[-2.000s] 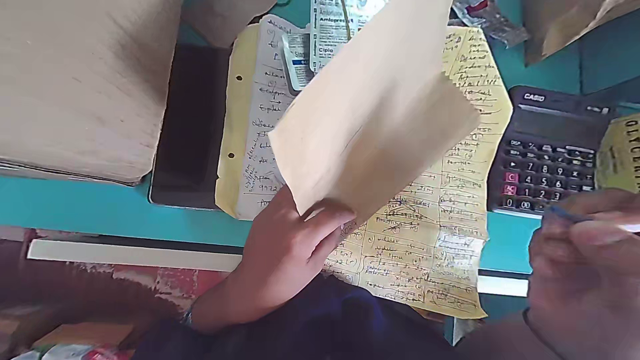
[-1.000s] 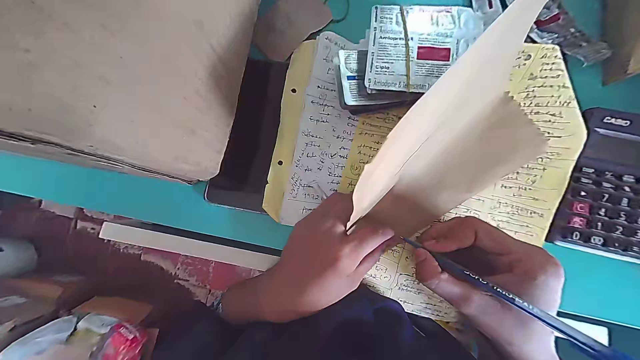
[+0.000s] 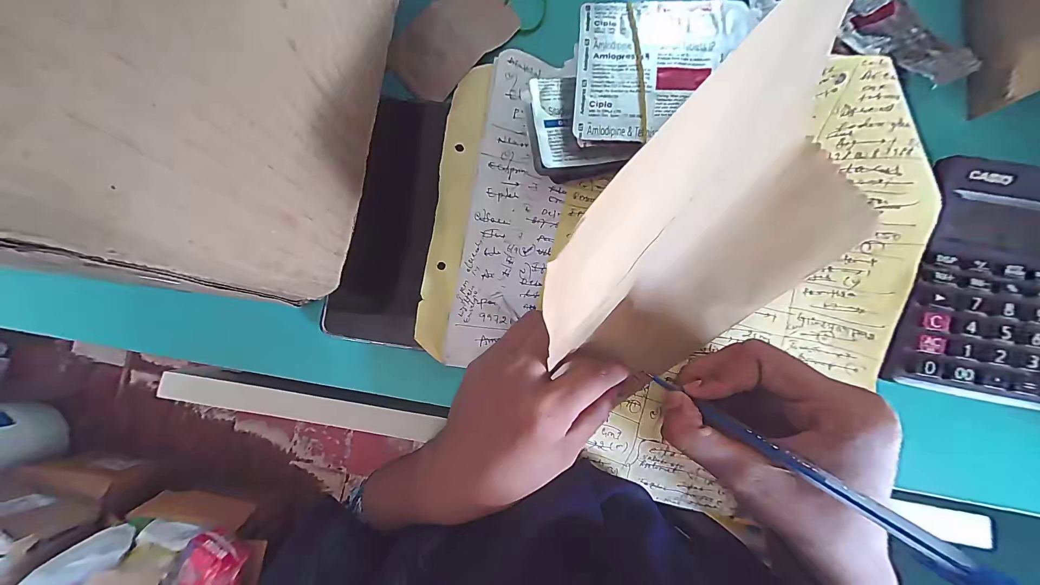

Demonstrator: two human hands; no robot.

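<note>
My left hand (image 3: 520, 422) grips the lower edge of a brown paper sheet or envelope (image 3: 691, 211), which stands tilted up over handwritten yellow pages (image 3: 861, 268). Between the thumb and fingers of my right hand (image 3: 796, 439) is a blue pen (image 3: 812, 475); its tip is close to my left fingers at the paper's lower edge. Behind the brown paper, blister packs of tablets (image 3: 617, 73) lie stacked with a rubber band around them. A white handwritten sheet (image 3: 508, 219) lies on the yellow paper to the left.
A large cardboard box (image 3: 179, 138) stands at the left on the teal table (image 3: 390, 374), beside a dark flat object (image 3: 382, 236). At the right lies a black calculator (image 3: 975, 284). Crumpled foil strips (image 3: 910, 41) are at the top right. Packets and cartons (image 3: 162, 520) are below at the lower left.
My right hand has come in from the right with the pen, up to the lower edge of the brown paper. My left hand still holds that paper. The view has shifted.
</note>
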